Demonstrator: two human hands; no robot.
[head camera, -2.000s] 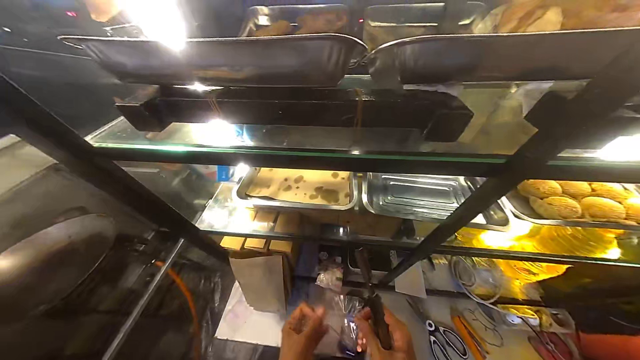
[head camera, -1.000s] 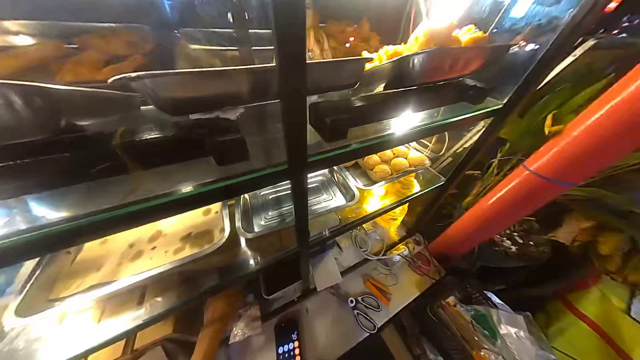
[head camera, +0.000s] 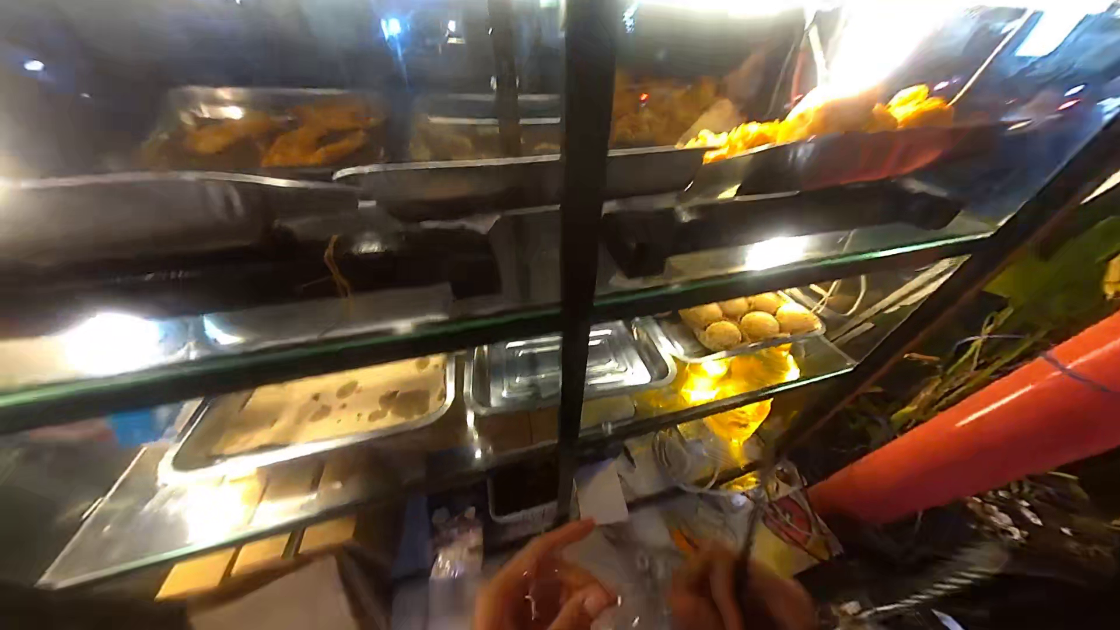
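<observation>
At the bottom middle of the head view is my left hand (head camera: 547, 582), its fingers bent and the index finger extended near a clear plastic bag (head camera: 637, 569). Whether it grips the plastic is too blurred to tell. My right hand (head camera: 735, 591) lies to the right, fingers curled around a thin dark item (head camera: 750, 534) that I cannot identify. A white card (head camera: 601, 493) lies just beyond my left hand. A small clear packet (head camera: 457, 547) is left of that hand.
A glass display case with a black post (head camera: 582, 219) stands before me. Its lower shelf holds a paper-lined tray (head camera: 319, 407), a bare metal tray (head camera: 569, 363) and a tray of round browned balls (head camera: 757, 324). Boxes (head camera: 271, 564) lie lower left; a red pole (head camera: 971, 420) slants at right.
The view has swung right, then partly back left. Both hands now show close together at the bottom; one second ago only one was plain, at the lower left. The phone with the lit screen is no longer seen.
</observation>
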